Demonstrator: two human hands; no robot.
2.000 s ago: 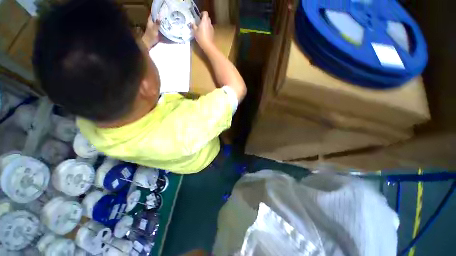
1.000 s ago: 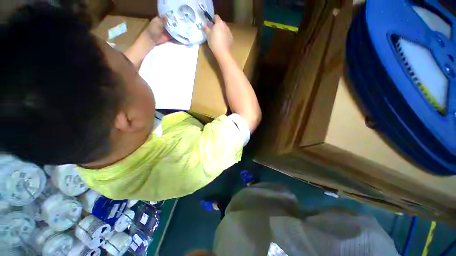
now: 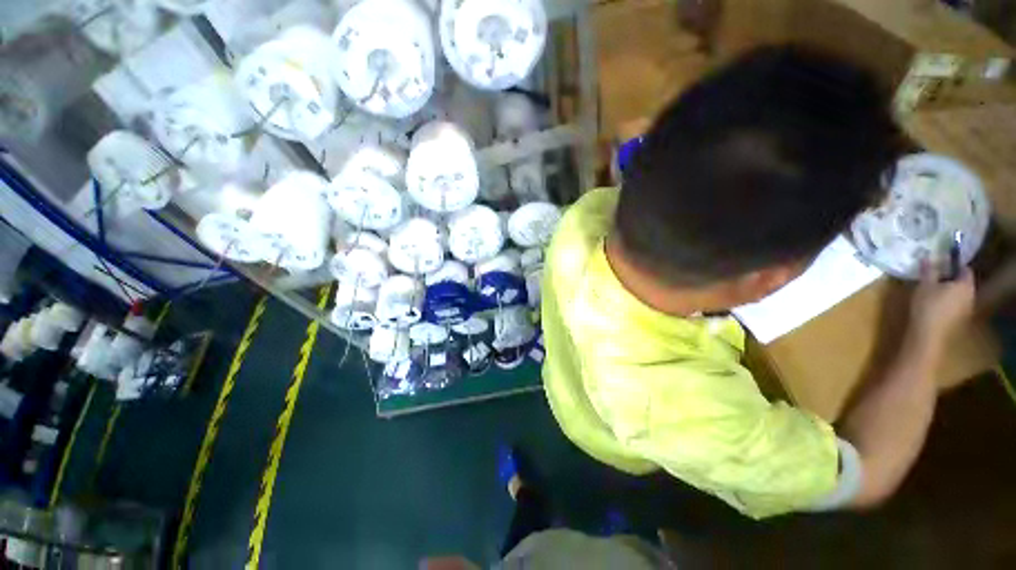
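Note:
No hand of mine shows clearly. A small skin-coloured patch (image 3: 449, 563) is cut off by the bottom edge; it may be part of my left hand, but I cannot tell. My right hand is out of the picture. A person in a yellow shirt (image 3: 668, 390) stands in front of me, seen from above and behind. That person holds a flat white reel (image 3: 922, 217) with a hand over a brown carton (image 3: 830, 345). A white paper sheet (image 3: 808, 292) lies on the carton, partly hidden by the person's head.
A reel rack (image 3: 570, 100) with rows of white and some blue reels fills the upper left. Yellow-and-black tape (image 3: 279, 445) crosses the green floor (image 3: 379, 490). More racks with reels (image 3: 123, 345) stand at the far left. Cartons (image 3: 969, 134) lie at the upper right.
The view has swung left, so the person, carton and white reel now appear at the right. More of the reel rack shows, and the blue reels on the right-hand cartons have left the picture.

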